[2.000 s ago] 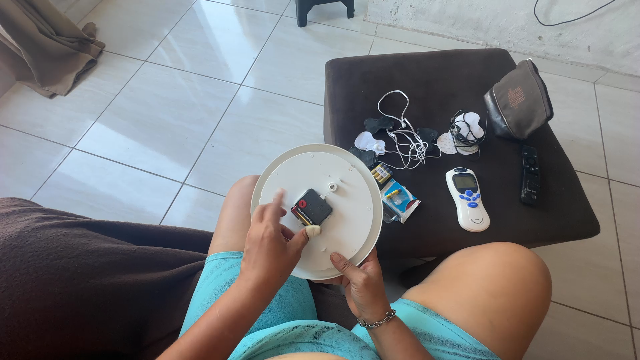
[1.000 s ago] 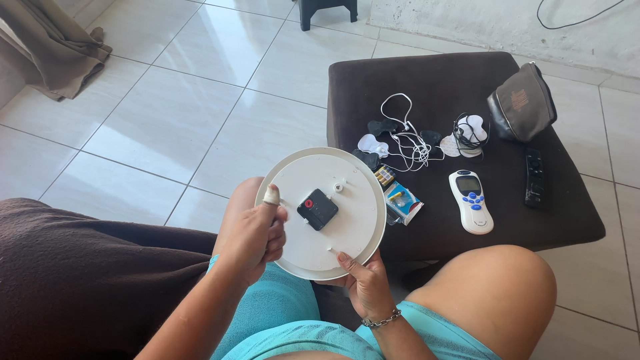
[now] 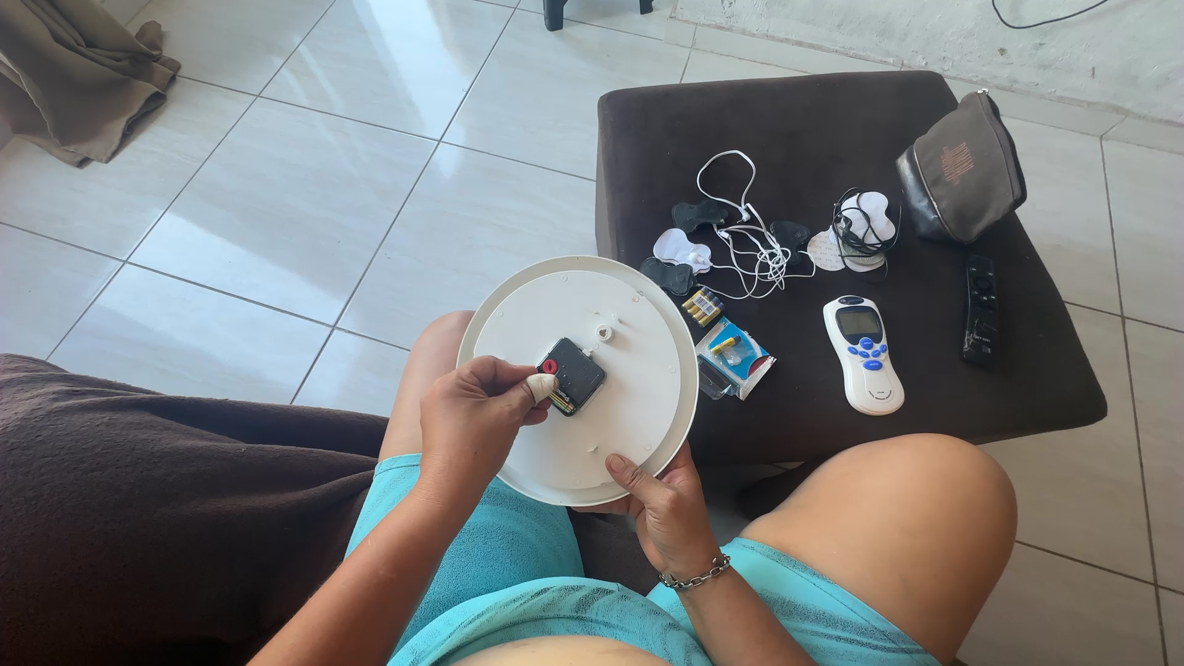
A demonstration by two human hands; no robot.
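A round white plastic clock back (image 3: 638,398) rests over my lap, tilted towards me. My right hand (image 3: 661,504) grips its lower right rim, thumb on the face and fingers behind. At the middle of the disc sits a black clock movement (image 3: 581,375) with a red round mark and a battery showing along its lower edge. My left hand (image 3: 490,407), its thumb tip wrapped in a white covering, touches the left side of the movement with thumb and forefinger; whether something small is between them cannot be told.
A dark padded ottoman (image 3: 999,407) stands ahead on the right. On it lie packed batteries (image 3: 703,306), an opened packet (image 3: 736,356), a white handheld device (image 3: 863,356), a black remote control (image 3: 980,310), electrode pads (image 3: 683,250) with white cables (image 3: 763,264) and a dark zip pouch (image 3: 962,171).
My left hand has moved from the disc's left rim back to the black movement, which it also touched in the earliest frame. My right hand keeps hold of the rim.
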